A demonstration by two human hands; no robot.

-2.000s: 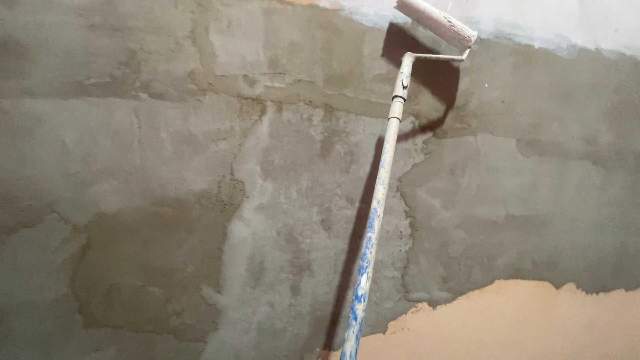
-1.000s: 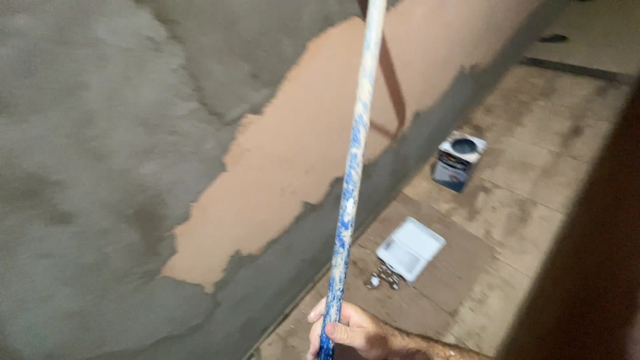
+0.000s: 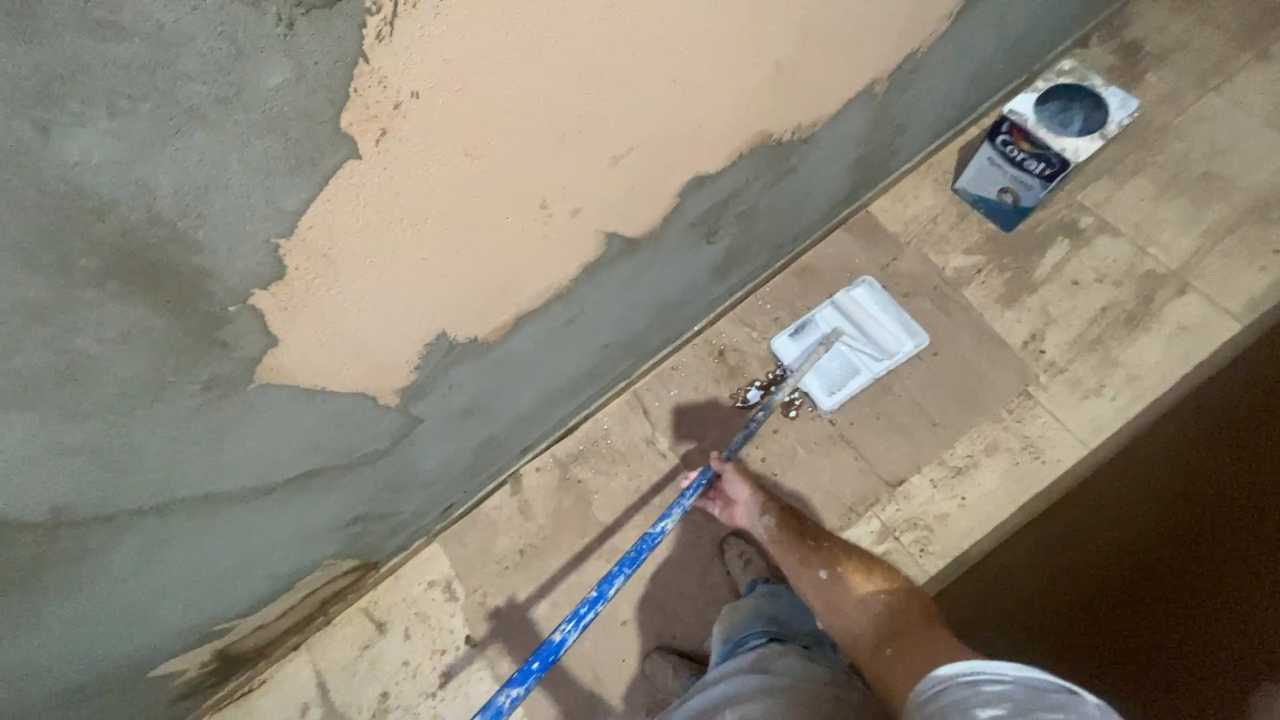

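Note:
My right hand (image 3: 730,492) is closed around the blue, paint-spattered extension pole (image 3: 600,597) of a paint roller. From the bottom edge the pole runs up and right to a white paint tray (image 3: 815,325) on the floor. The white roller (image 3: 874,312) rests in that tray. Splashes of white paint lie beside the tray's near corner. A square paint can (image 3: 1022,175) with a round opening in its top stands farther up the floor. My left hand is out of view.
A wall (image 3: 540,130) with grey render and a bare peach-coloured patch runs along the left. The tiled floor (image 3: 1150,290) ends at a ledge (image 3: 1060,490) on the right, with a dark area beyond. My shoes (image 3: 745,560) stand below the tray.
The roller was up against the wall two seconds before; now it is down in the tray. The view has swung down from the wall to the floor.

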